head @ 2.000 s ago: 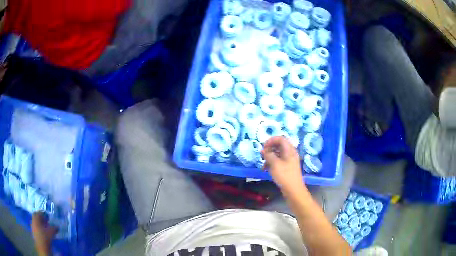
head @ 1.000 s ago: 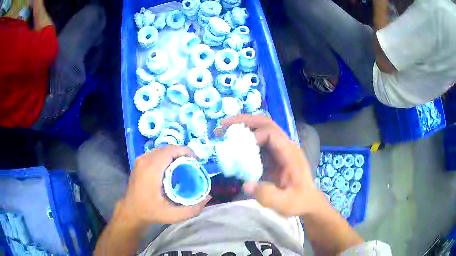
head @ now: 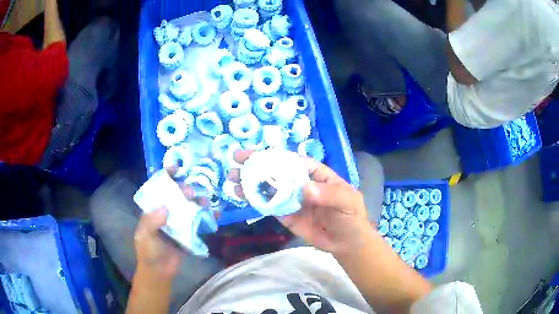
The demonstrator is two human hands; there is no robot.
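Note:
My left hand holds a pale blue-white housing tilted on its side, its wider end pointing down and right. My right hand holds a ridged end cap between thumb and fingers, its dark centre hole facing toward me and down. The two parts are apart, side by side over the near edge of the large blue parts tote. That tote holds many loose ridged parts, lying at mixed angles over a whitish sheet.
A left-hand blue tote holds housings at the lower left. A right-hand floor tote is packed with ridged round parts. A person in red sits at the left, another in a white top at the right.
Both hands came to the middle from the left tote and the large tote. Since one second ago, the housing has turned from open end up to sideways, and the end cap's hole has turned into view.

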